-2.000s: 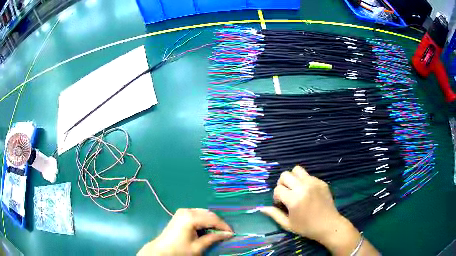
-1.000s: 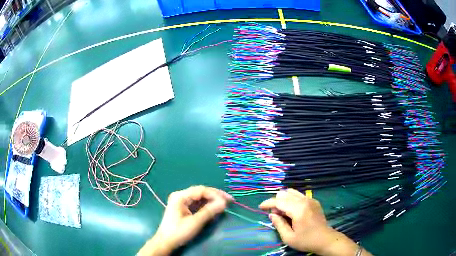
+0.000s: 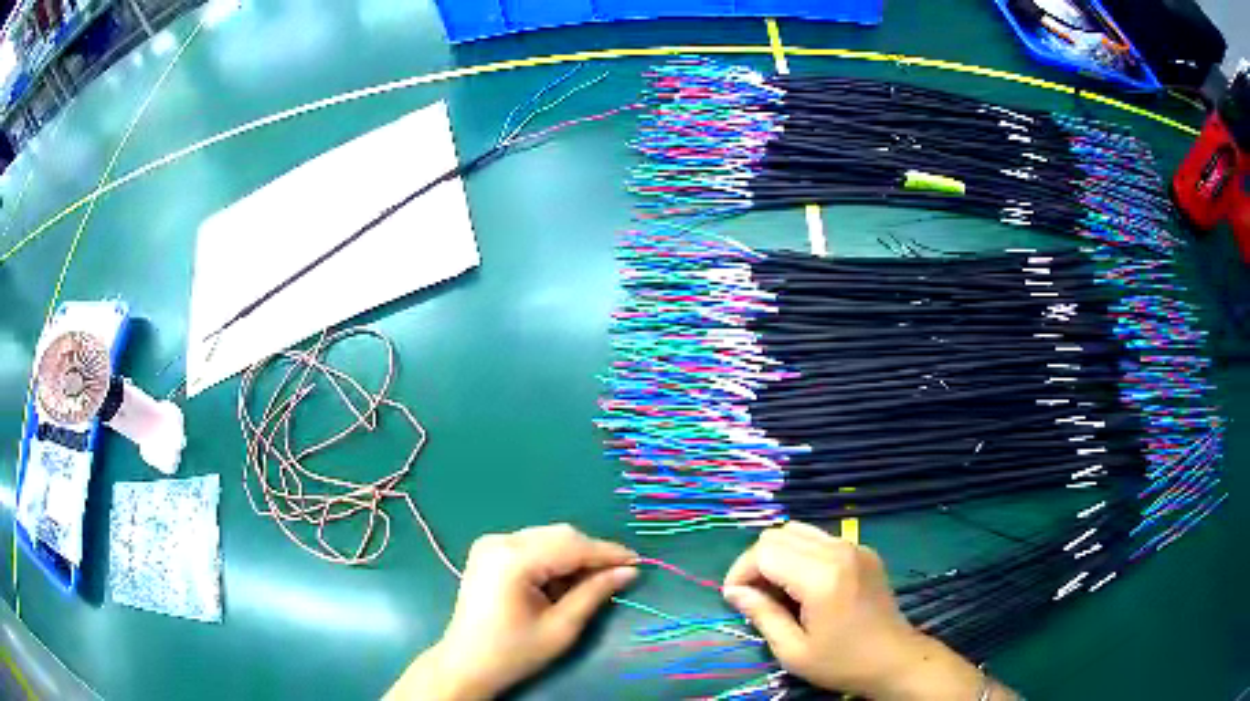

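My left hand (image 3: 542, 603) is at the bottom centre, thumb and forefinger pinched on the end of a thin red-pink conductor (image 3: 675, 570). My right hand (image 3: 823, 603) is just to its right, fingertips closed on the same conductor near the cable end. A green conductor (image 3: 644, 608) runs below it between the hands. Loose black cables (image 3: 987, 589) with coloured ends lie beneath and right of my right hand. The long thin pinkish wire (image 3: 436, 536) trails from its coil to behind my left hand.
Two rows of black cables (image 3: 932, 329) lie beyond my hands. A white sheet (image 3: 329, 253) with one cable, a fan (image 3: 76, 377), a blue tray (image 3: 80, 527) and a plastic bag (image 3: 165, 548) are at left. A blue bin (image 3: 658, 14) is at the top, a red tool (image 3: 1209, 171) at right.
My hands have drawn together around the red-pink conductor, now stretched between them; my left hand was low on a green conductor. The view has shifted, moving the bench things rightward.
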